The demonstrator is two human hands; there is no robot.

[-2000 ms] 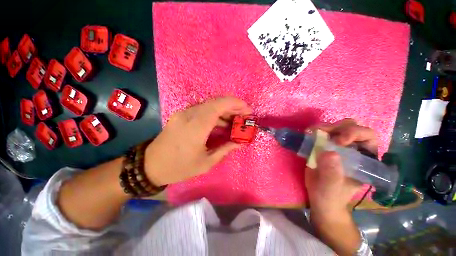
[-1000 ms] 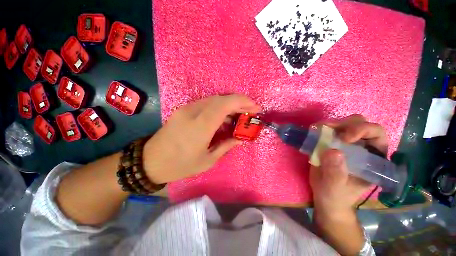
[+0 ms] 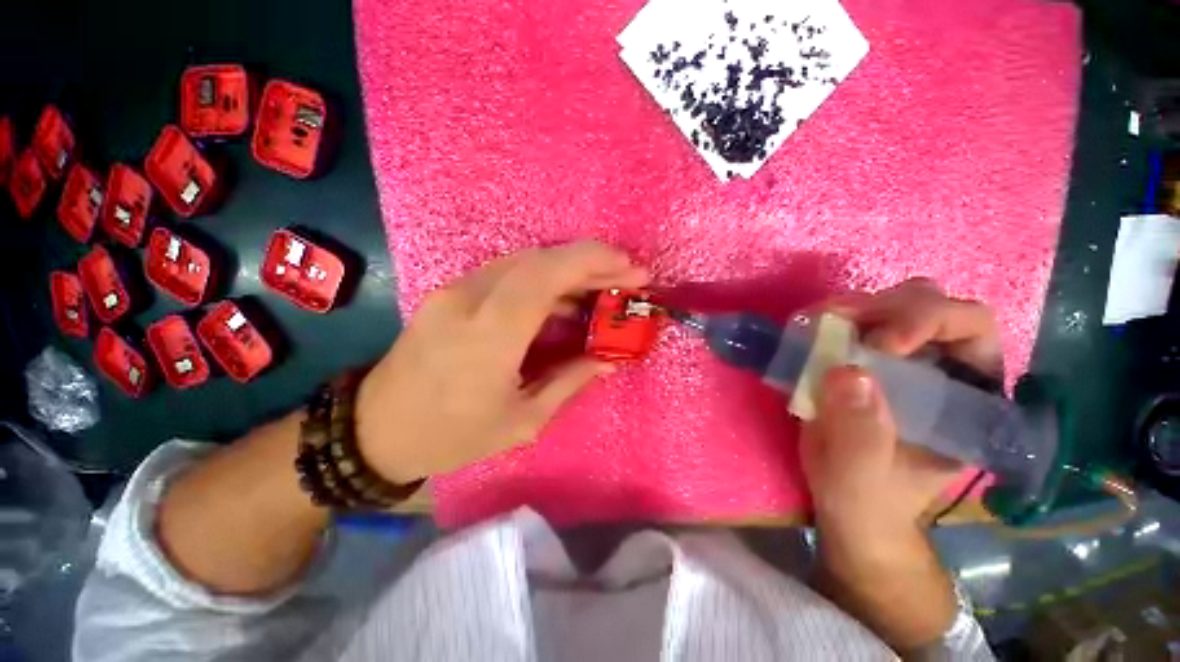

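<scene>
My left hand (image 3: 472, 362) holds a small red plastic housing (image 3: 622, 326) between thumb and fingertips over the pink mat (image 3: 518, 142). A small silvery part shows near the housing's upper edge. My right hand (image 3: 880, 427) grips a clear dispensing syringe (image 3: 951, 414) with dark contents toward its front and a cream tape band (image 3: 824, 366) round the barrel. The thin dark nozzle (image 3: 682, 317) points left, its tip at the housing's right upper edge. Whether it touches is too small to tell. A green cap (image 3: 1042, 446) sits at the syringe's rear.
White paper squares (image 3: 744, 80) with black specks lie at the mat's far edge. Several red housings (image 3: 303, 269) lie left of the mat on the dark bench (image 3: 291, 388), near a crumpled clear film (image 3: 62, 391). A plain white paper (image 3: 1144, 269) and dark round equipment stand at right.
The view has shifted slightly. The left hand still holds the housing and the right hand the syringe, with the nozzle still at the housing's right upper edge.
</scene>
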